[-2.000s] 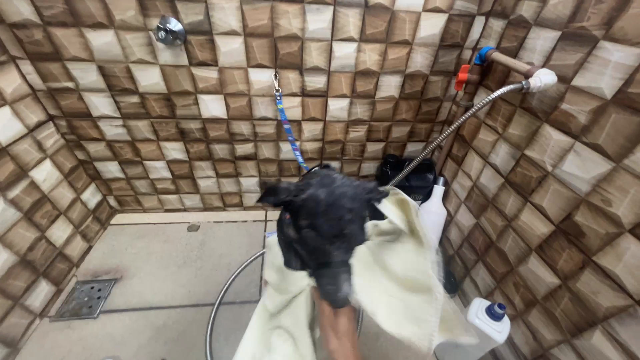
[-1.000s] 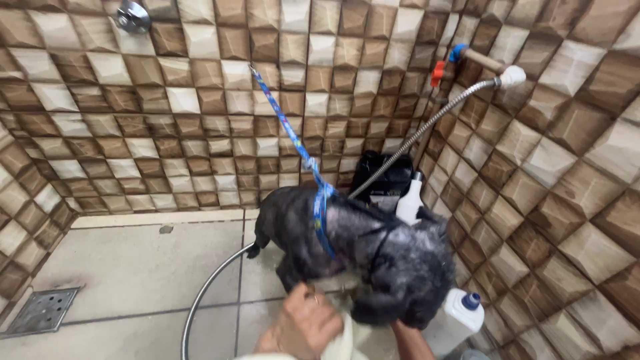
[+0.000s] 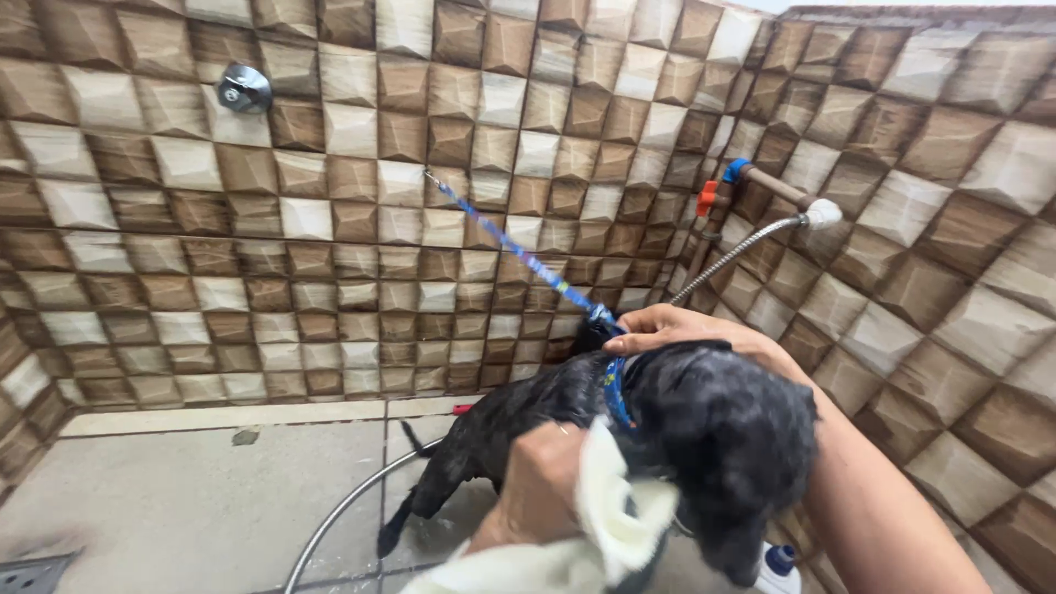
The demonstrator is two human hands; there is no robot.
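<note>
A wet black dog (image 3: 730, 412) stands on the tiled floor, its head low at the right. Around its neck is a blue patterned collar (image 3: 615, 388), and a blue leash (image 3: 516, 250) runs taut from there up to a hook on the wall. My right hand (image 3: 660, 328) reaches behind the dog's head, its fingers gripping the blue strap at the neck. My left hand (image 3: 540, 478) is closed beside the dog's chest, shut on a cream towel (image 3: 606, 503) that hangs down toward the bottom edge. Part of the dog's body is hidden by this hand and the towel.
A metal shower hose (image 3: 734, 252) drops from a wall pipe (image 3: 775, 185) with an orange valve handle (image 3: 706, 199), and curves over the floor at left. A white bottle with a blue cap (image 3: 779, 561) stands low right. A floor drain (image 3: 37, 573) lies lower left; a chrome knob (image 3: 244, 88) is on the wall.
The towel, spread around the dog two seconds ago, is now bunched in my left hand. My right hand has risen from under the dog's head to the strap at its neck.
</note>
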